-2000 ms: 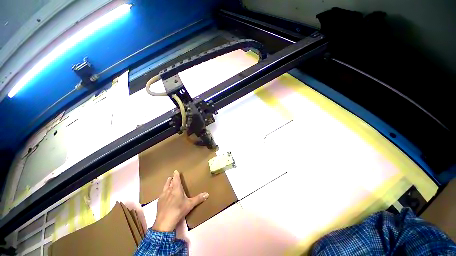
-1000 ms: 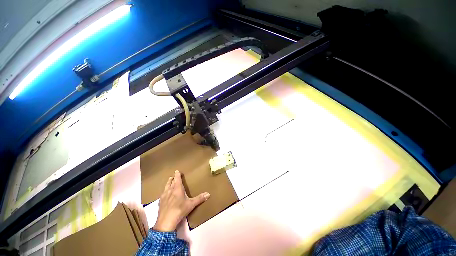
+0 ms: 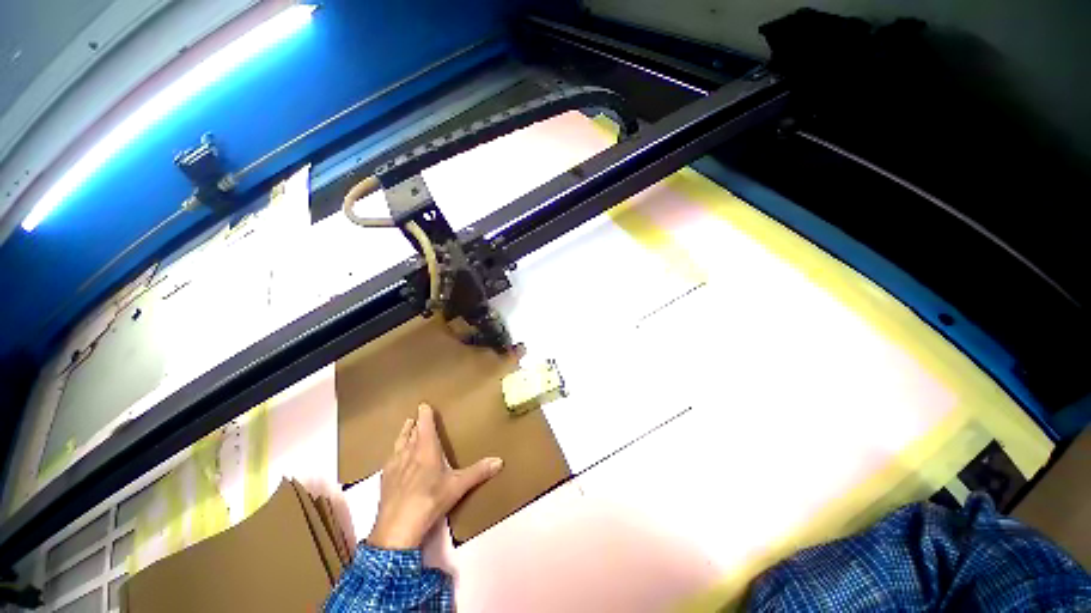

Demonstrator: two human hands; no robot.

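A brown panel (image 3: 479, 443) lies flat on the pale bed cover sheet (image 3: 646, 515), partly under the laser head (image 3: 473, 293). A small yellowish block (image 3: 532, 387) sits on the panel's right edge, near the nozzle. My left hand (image 3: 425, 479) rests flat on the panel's lower left part, fingers spread, holding nothing. My right hand is not in view; only a blue checked sleeve (image 3: 909, 563) shows at the bottom right.
A black gantry beam (image 3: 215, 371) crosses the bed diagonally. A pile of brown panels (image 3: 239, 557) lies at the front left, beside my left sleeve. A slotted template (image 3: 90, 545) is at the far left. Yellow tape (image 3: 861, 311) lines the right bed edge. A cable chain (image 3: 503, 117) curves behind the head.
The laser head has shifted slightly right and then back left along the beam. My left hand, the panel and the block have stayed in place.
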